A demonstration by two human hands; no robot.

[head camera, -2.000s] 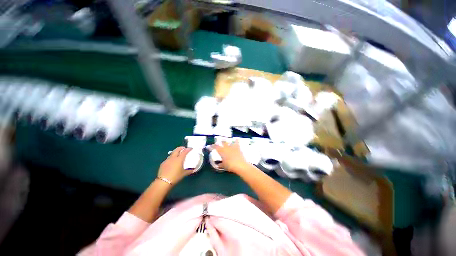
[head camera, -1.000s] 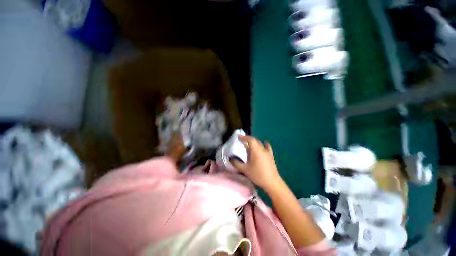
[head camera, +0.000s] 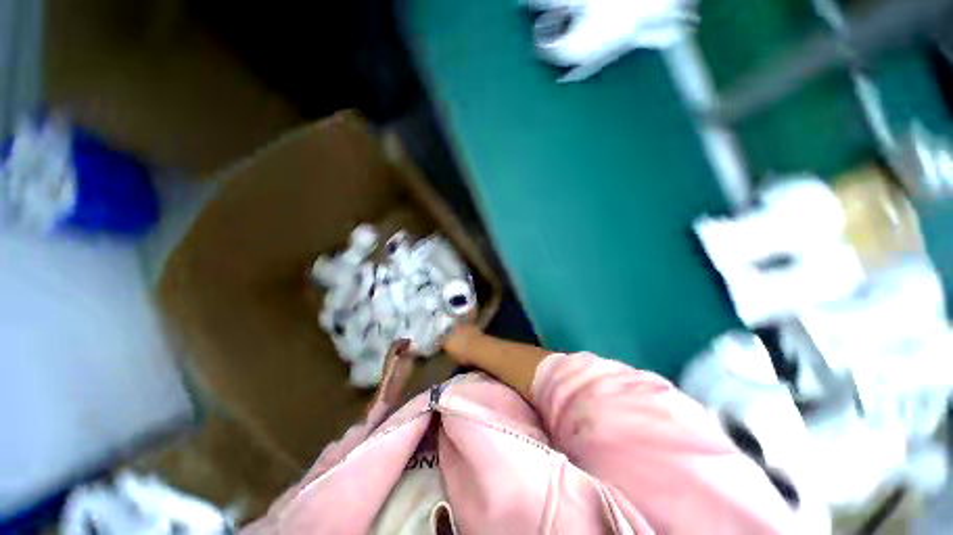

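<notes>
A deep cardboard box (head camera: 261, 188) stands open on the floor in front of me, with a pile of white cameras (head camera: 381, 303) inside. One camera with a dark round lens (head camera: 458, 297) lies at the pile's right side. My right hand (head camera: 460, 340) reaches down into the box against the pile, just below that camera; its fingers are hidden. My left hand (head camera: 399, 361) is at the pile's near edge, small and blurred. I cannot tell whether either hand holds a camera.
The green bench (head camera: 554, 209) runs along the box's right side. White cameras (head camera: 836, 313) are piled on it at the right, and more cameras (head camera: 611, 26) sit at its top. A blue bin (head camera: 110, 183) with white items stands at the left. White items (head camera: 141, 512) lie at the lower left.
The view has turned from the bench to the floor box. My right hand, holding a white camera above the box's edge a second ago, has moved down into the box beside the left hand.
</notes>
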